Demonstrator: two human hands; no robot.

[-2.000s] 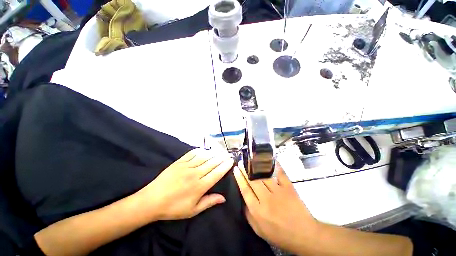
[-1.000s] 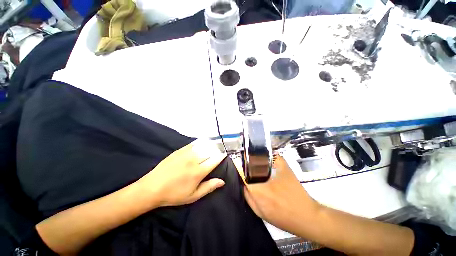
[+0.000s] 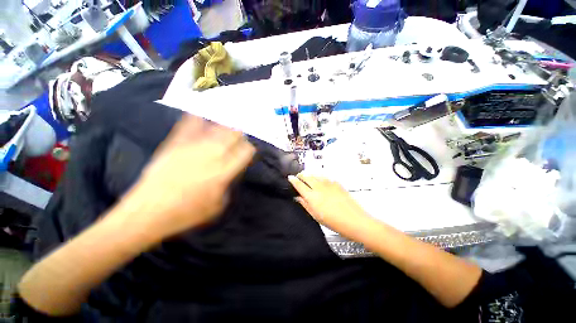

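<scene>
Black cloth (image 3: 252, 227) covers the left and front of the white machine table and hangs over its edge. Its right edge reaches the presser foot and needle area (image 3: 299, 146). My right hand (image 3: 322, 199) has its fingertips on that edge, just in front of the presser foot, with cloth at the fingers. My left hand (image 3: 196, 167) is blurred over the cloth, left of the needle, with its fingers bent; whether it grips cloth is unclear. The sewing machine head (image 3: 404, 76) is white with a blue stripe.
Black-handled scissors (image 3: 410, 158) lie right of the needle. A crumpled clear plastic bag (image 3: 524, 202) is at the right end. Mustard cloth (image 3: 211, 65) lies behind the work. A blue-lidded bottle (image 3: 377, 22) stands behind the machine. A white basket (image 3: 31, 139) is at far left.
The view has tilted up, showing more of the machine and floor. My left hand has lifted away from the needle to the left. My right hand remains near the presser foot, its fingertips now visible.
</scene>
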